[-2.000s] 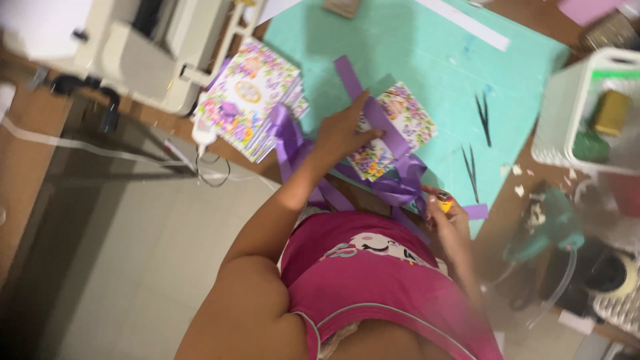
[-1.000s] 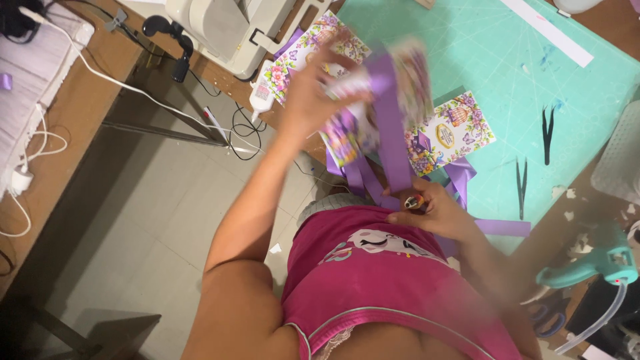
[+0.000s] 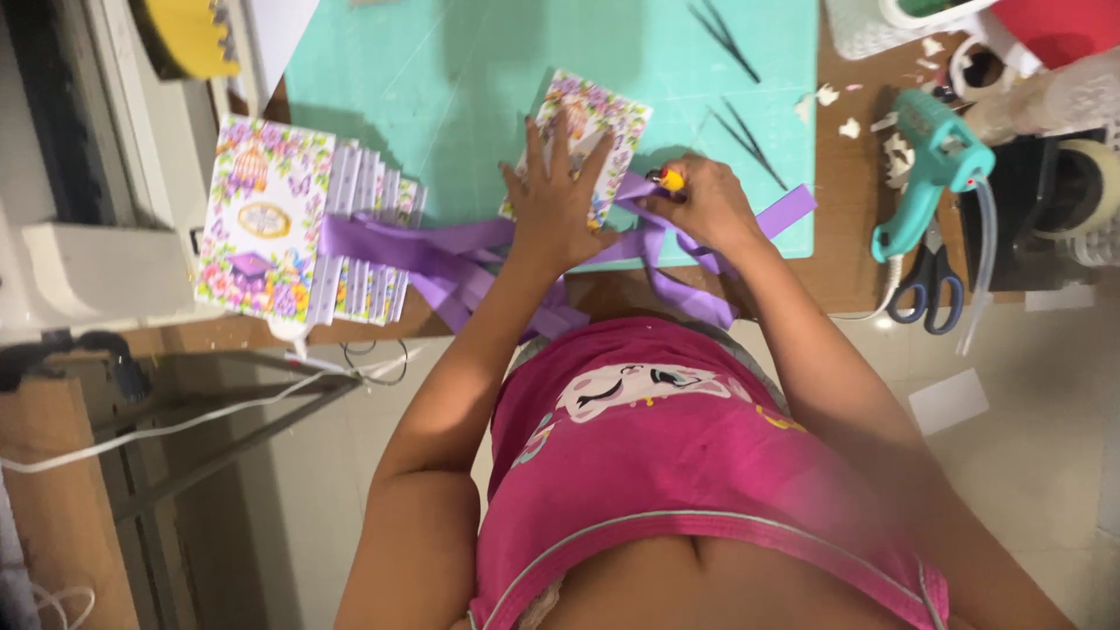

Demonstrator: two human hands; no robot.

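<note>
My left hand [image 3: 560,197] lies with fingers spread on a floral printed card [image 3: 582,114] on the turquoise cutting mat [image 3: 385,52]. To the right of the card, my right hand [image 3: 704,201] holds a yellow lighter [image 3: 671,179] with a metal tip, close to the purple satin ribbon [image 3: 787,210]. Loops of this ribbon run under my left forearm and hang at the table's front edge. At the left, a fanned stack of similar floral cards [image 3: 262,219] has purple ribbon [image 3: 376,245] trailing from it.
Two pairs of dark tweezers [image 3: 724,42] [image 3: 748,144] lie on the mat's right side. Farther right are a turquoise glue gun [image 3: 932,166], scissors [image 3: 929,284], a tape roll [image 3: 1072,188] and paper scraps [image 3: 849,127]. A white machine [image 3: 114,271] stands at the left.
The cards that my left hand was moving a second ago now lie stacked at the left. My left hand has come down on the single card. The lighter remains in my right hand.
</note>
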